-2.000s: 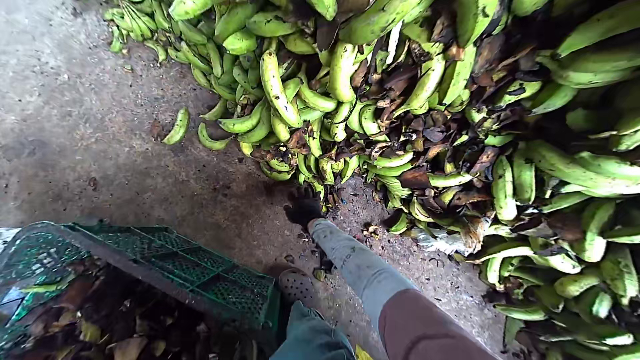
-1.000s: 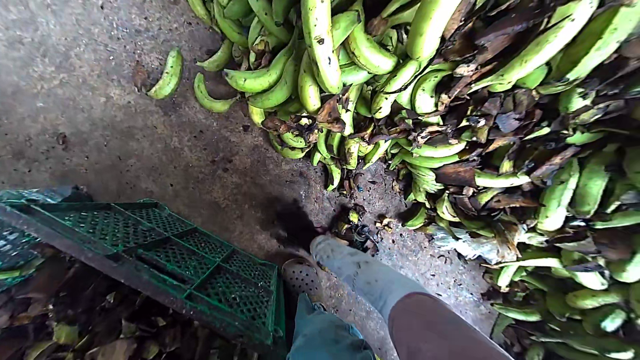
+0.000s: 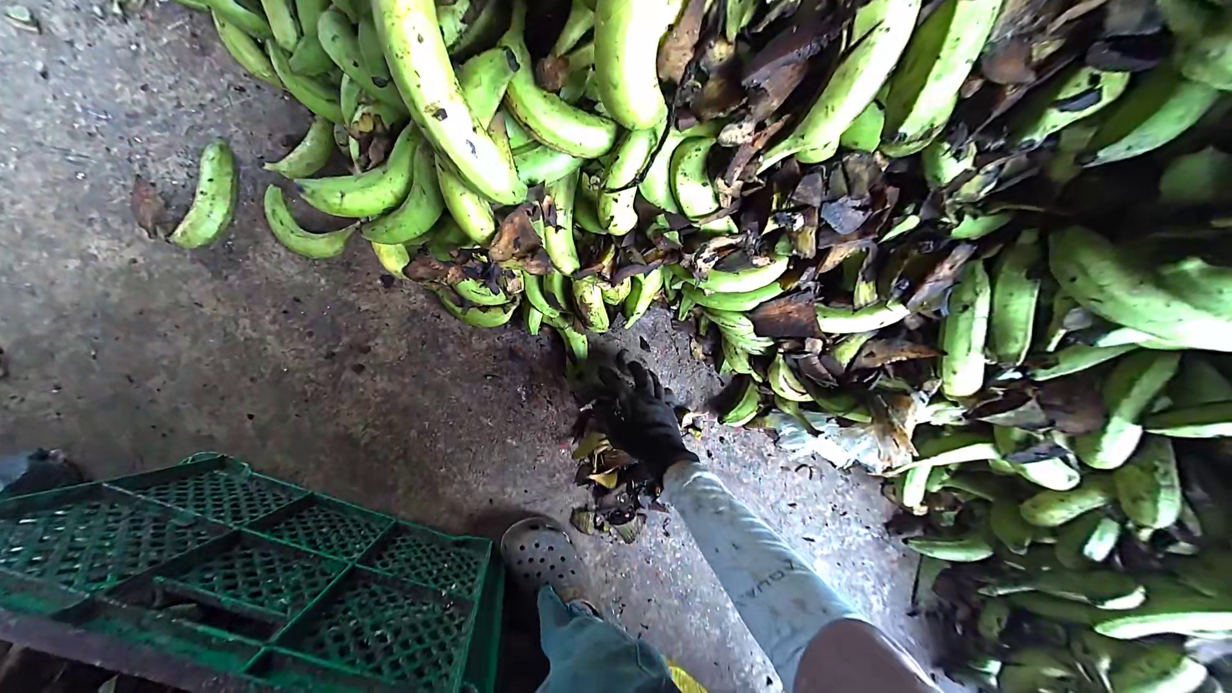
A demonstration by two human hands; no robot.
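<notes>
In a dark glove, one hand of mine, which looks like my right hand (image 3: 640, 409), reaches down to the concrete floor with its fingers spread. It is over a small heap of dry brown debris (image 3: 616, 496), just below the edge of a pile of green plantains (image 3: 452, 115). Whether anything lies under the palm is hidden. A pale sleeve (image 3: 756, 558) covers the forearm. Brown dried scraps (image 3: 784, 318) are mixed in among the fruit. My left hand is not in view.
A green plastic crate (image 3: 318, 568) stands at the lower left beside my perforated clog (image 3: 541, 553). One loose plantain (image 3: 207, 192) lies on the concrete at the upper left. Crumpled clear plastic (image 3: 837, 438) lies at the pile's edge, right of the hand.
The gloved hand has moved right, nearer the pile's edge, and a small heap of debris now shows beside it. The view has shifted closer to the pile.
</notes>
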